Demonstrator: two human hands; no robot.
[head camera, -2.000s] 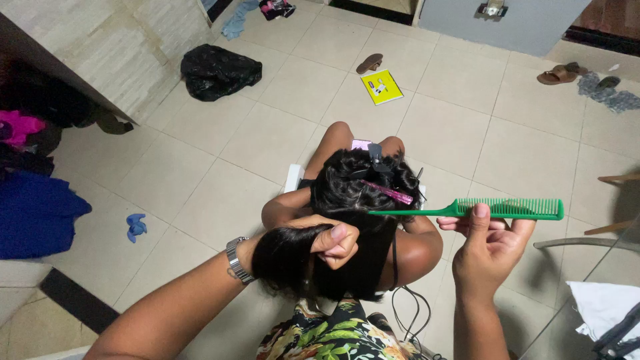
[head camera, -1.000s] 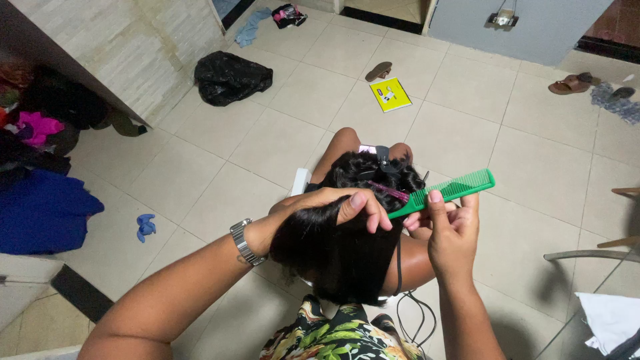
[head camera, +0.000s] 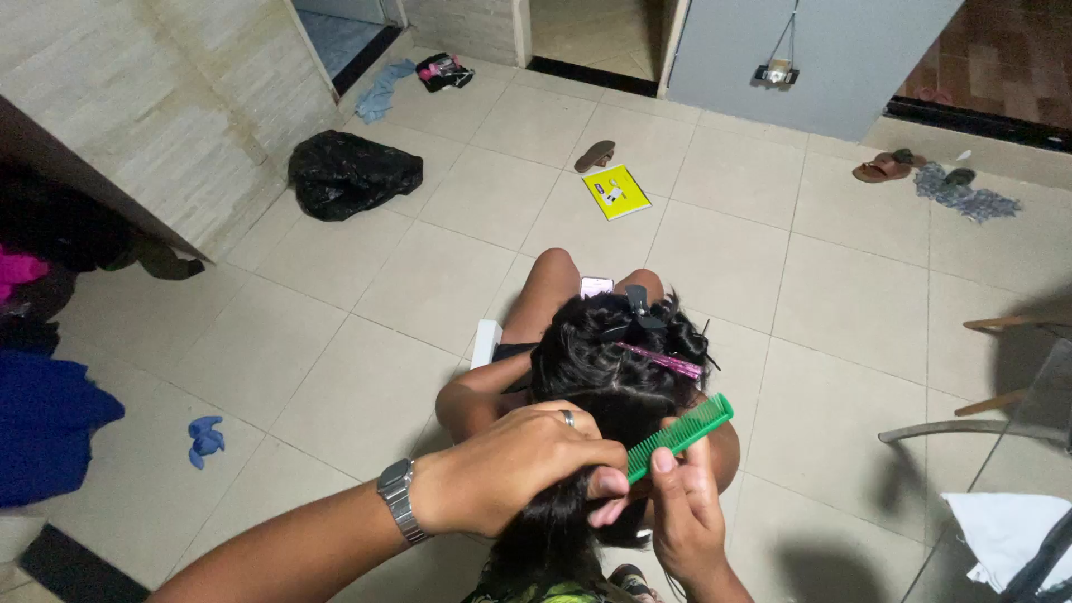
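A seated person's dark hair (head camera: 578, 352) is parted across the back of the head. A pink hair clip (head camera: 662, 360) and a black hair clip (head camera: 641, 308) hold up the upper sections. My left hand (head camera: 523, 469), with a ring and a metal watch, grips the loose lower hair below the parting. My right hand (head camera: 691, 502) holds a green comb (head camera: 682, 435) between thumb and fingers. The comb slants up to the right, its lower end beside my left fingers, where its tail is hidden. A phone (head camera: 596, 286) shows near the person's knees.
On the tiled floor lie a black plastic bag (head camera: 352, 176), a yellow book (head camera: 617, 193), a sandal (head camera: 595, 157) and a blue object (head camera: 205, 441). Blue cloth (head camera: 50, 427) hangs at the left. A glass tabletop with a white cloth (head camera: 1005, 536) is at the lower right.
The comb has moved from horizontal, out to the right, to a slant close beside my left hand. My left hand has moved lower along the hair. The view has shifted somewhat.
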